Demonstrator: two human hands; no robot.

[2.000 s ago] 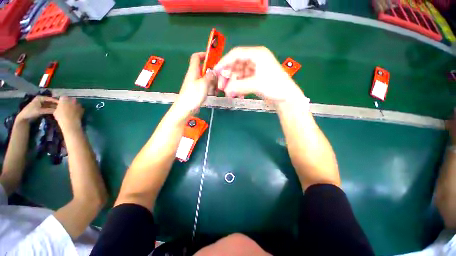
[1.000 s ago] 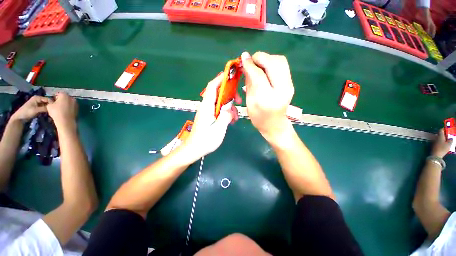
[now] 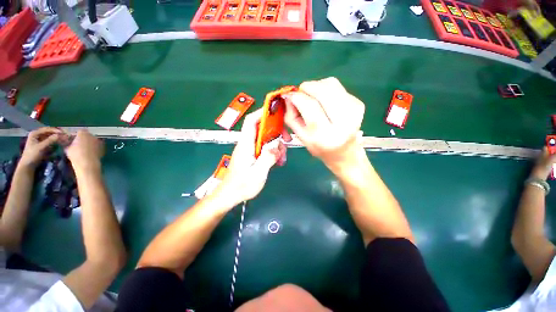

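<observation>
An orange phone housing (image 3: 272, 122) is held up, tilted nearly on edge, over the pale metal rail. My left hand (image 3: 247, 161) grips its lower part from the left. My right hand (image 3: 323, 119) has its fingertips at the upper end, by the dark round camera spot; whether they pinch a small part is hidden. Another orange housing with a white label (image 3: 210, 184) lies on the near table, partly behind my left forearm.
Housings with white labels lie on the green belt (image 3: 329, 67), one (image 3: 235, 111) just left of my hands, another (image 3: 399, 108) at right. A small white ring (image 3: 274, 226) lies on the near table. Red trays (image 3: 253, 30) stand beyond. Co-workers' hands (image 3: 64, 143) are at both sides.
Since two seconds ago my hands have turned the housing and brought it lower. The belt housings at left and right have shifted left. A held housing has appeared at the far right.
</observation>
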